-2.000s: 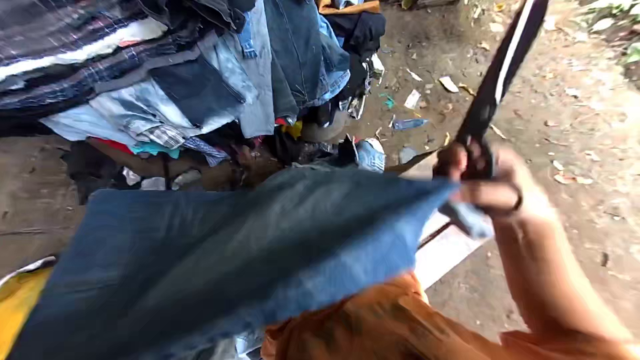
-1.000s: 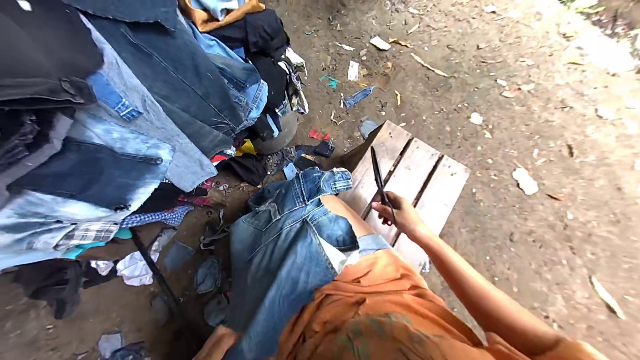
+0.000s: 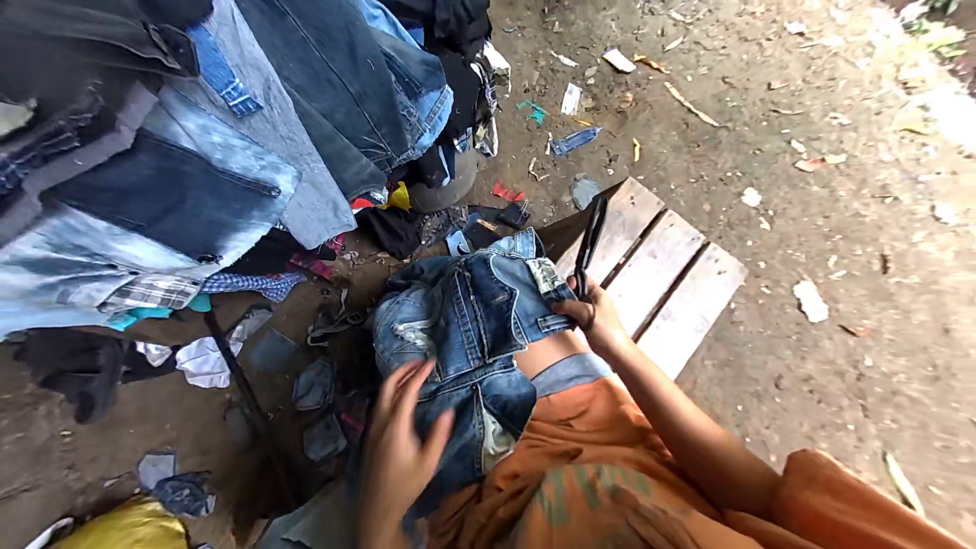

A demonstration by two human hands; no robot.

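Observation:
A pair of blue denim jeans [image 3: 457, 305], with a torn patch and white pocket lining showing, lies bunched across my lap. My right hand [image 3: 591, 313] is closed around the handles of black scissors [image 3: 589, 240], whose blades point away from me; its fingers also touch the waistband of the jeans. My left hand [image 3: 408, 442] is over the near left side of the jeans, fingers spread and somewhat blurred, with nothing seen in it. The scissors' handles are partly hidden by my fingers.
A wooden slatted bench [image 3: 659, 267] stands at my right. A large heap of denim garments [image 3: 320, 84] fills the upper left. Cloth scraps [image 3: 576, 141] and leaves litter the dirt ground. A dark rod [image 3: 244, 396] slants at the left, near a yellow item [image 3: 122, 526] at the bottom.
The denim, stretched out in front of me in the oldest frame, now lies on my lap. My left hand has come up into view over it. My right hand has moved onto the waistband.

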